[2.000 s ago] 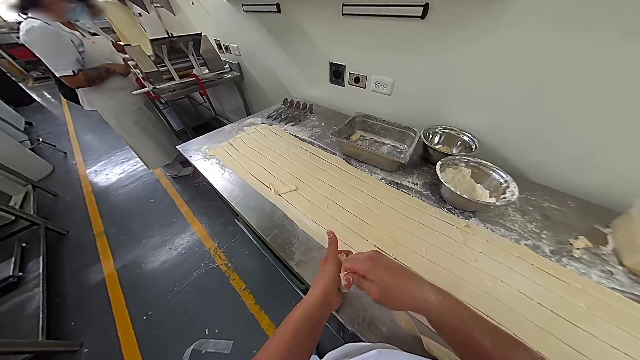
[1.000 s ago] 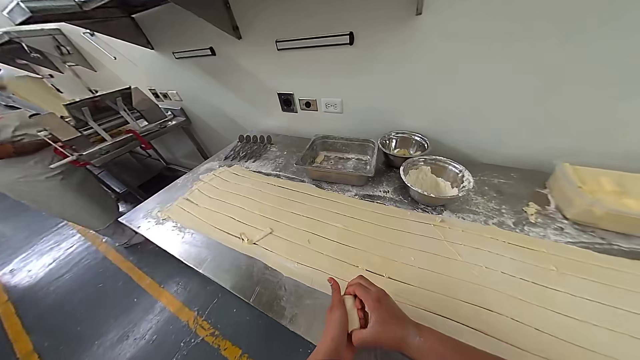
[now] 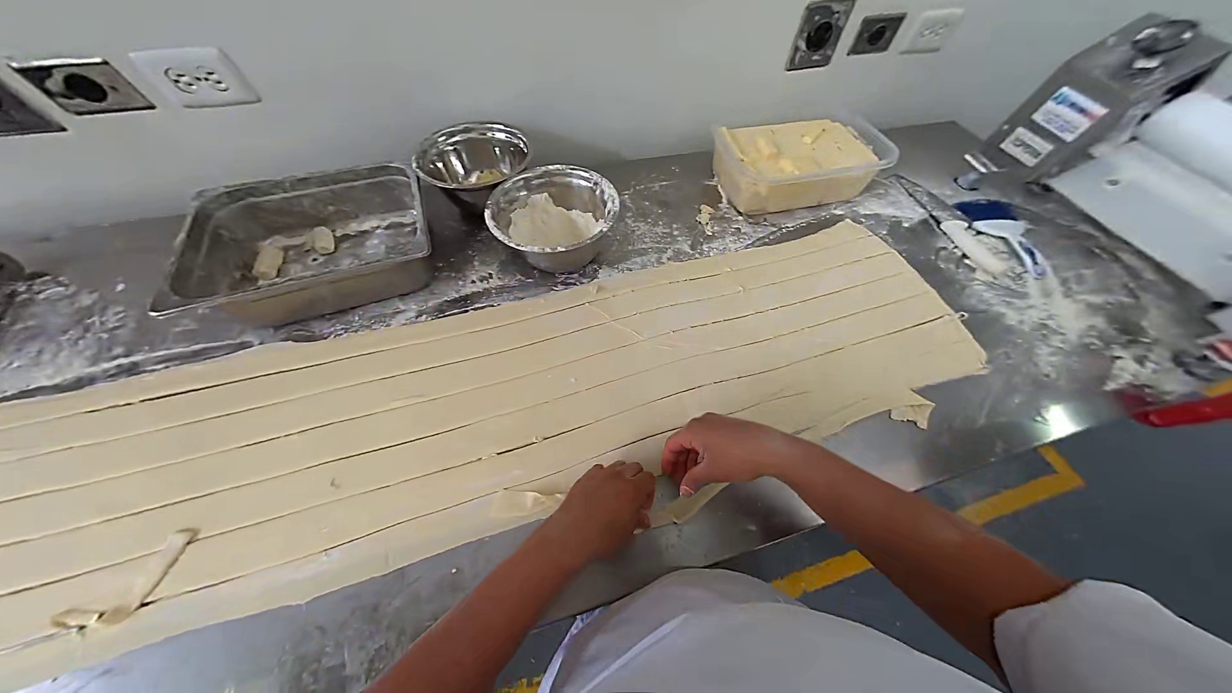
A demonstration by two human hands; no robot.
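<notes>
A long sheet of dough (image 3: 404,404), cut lengthwise into several strips, lies along the steel table. My left hand (image 3: 608,502) is at its near edge, fingers curled down beside a loose flap of dough (image 3: 527,502). Just right of it, my right hand (image 3: 717,452) bends over the same edge, thumb and fingers curled, above a narrow dough scrap (image 3: 695,504). Whether either hand pinches the dough is hidden by the fingers. A twisted dough scrap (image 3: 154,580) rests on the sheet at the lower left.
Behind the sheet stand a steel pan (image 3: 332,289) with dough pieces, a steel bowl (image 3: 462,154), a bowl of flour (image 3: 553,226) and a plastic tub (image 3: 804,168). A brush (image 3: 1001,226) lies on the floured steel table (image 3: 1088,289). A dough sheeter (image 3: 1107,106) stands at right.
My hands were together around a small piece of dough; now they are apart, down at the sheet's near edge. The view has swung right.
</notes>
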